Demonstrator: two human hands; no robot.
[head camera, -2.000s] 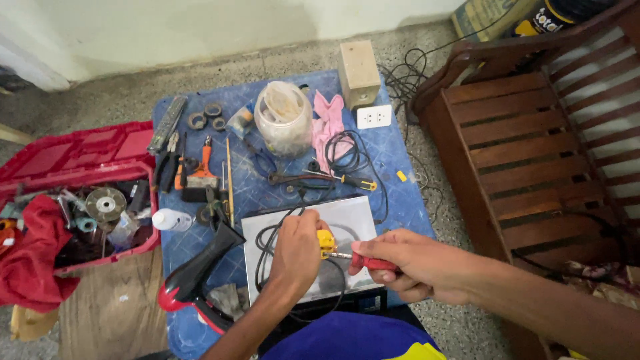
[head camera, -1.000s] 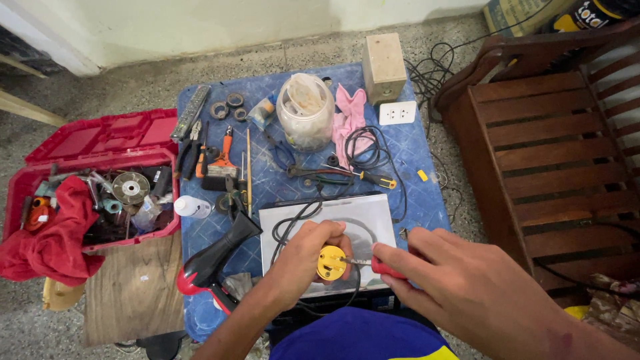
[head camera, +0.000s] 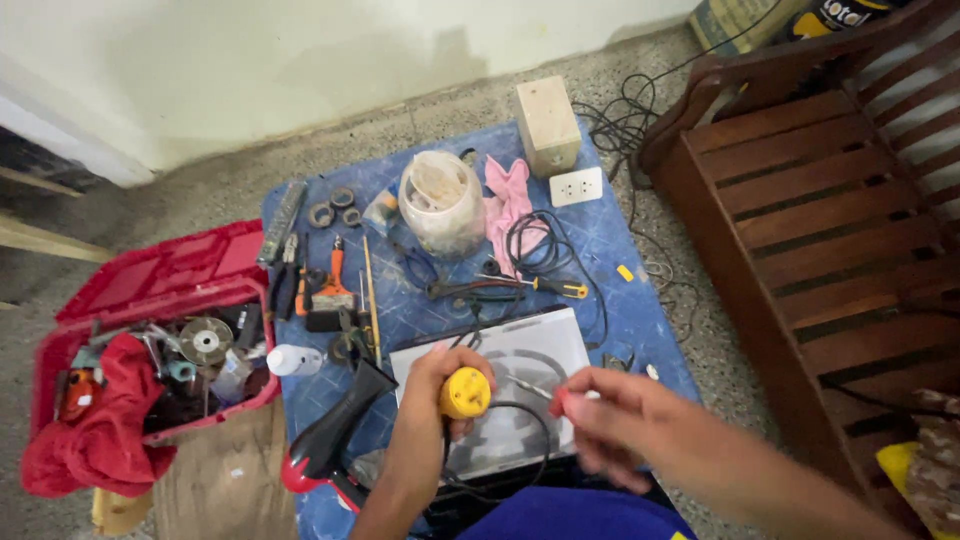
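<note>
My left hand (head camera: 431, 397) grips a round yellow electrical plug connector (head camera: 466, 392), its slotted face turned up; a black cable (head camera: 536, 424) loops below and right of it. In my right hand (head camera: 615, 424) is a red-handled screwdriver (head camera: 556, 401), its metal shaft pointing left toward the connector but apart from it. Both hands are above a flat panel with a grey-white printed surface (head camera: 525, 352). A black and red hair dryer (head camera: 337, 427) lies left of my left hand. Beyond the panel rests a yellow and black screwdriver (head camera: 559, 287).
The blue table (head camera: 420, 315) holds pliers (head camera: 285, 281), tape rolls (head camera: 321, 215), a brush (head camera: 332, 289), a plastic jar (head camera: 442, 210), a pink cloth (head camera: 510, 202), a wooden block (head camera: 547, 124) and a white outlet (head camera: 576, 187). A red toolbox (head camera: 161, 300) is left, a wooden bench (head camera: 802, 225) right.
The screwdriver tip, at the yellow connector in the earlier frames, is now apart from it, with my right hand drawn away to the right. The connector's face has turned more upward.
</note>
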